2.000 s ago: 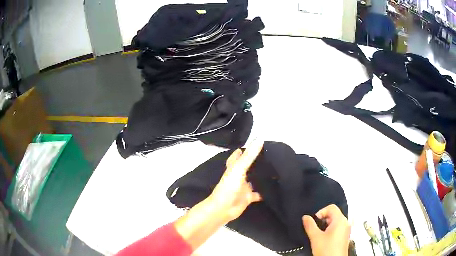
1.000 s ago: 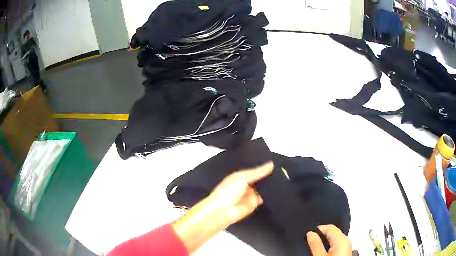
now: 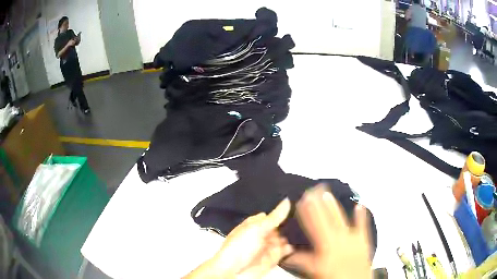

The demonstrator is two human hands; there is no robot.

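Note:
A black fabric bag [image 3: 305, 188] lies flat on the white table in front of me, with a black strap or flap running up from it to the stacked bags. My left hand [image 3: 253, 242] is on the near left part of the bag, fingers partly curled; whether it grips fabric is unclear. My right hand [image 3: 335, 234] is blurred, with its fingers spread over the right part of the bag, and nothing shows in it. The hands hide much of the bag's middle and near edge.
A tall pile of black bags [image 3: 229, 82] with pale zip lines stands beyond. Black bags and straps [image 3: 458, 109] lie far right. A thin black stick [image 3: 437, 226], small tools [image 3: 418, 259] and a blue tray [image 3: 471, 231] with bottles are near right. A person [image 3: 71, 65] stands far left.
My right hand has moved up and left over the bag and its fingers have spread. My left hand is slightly lower. The strap or flap now extends up to the pile.

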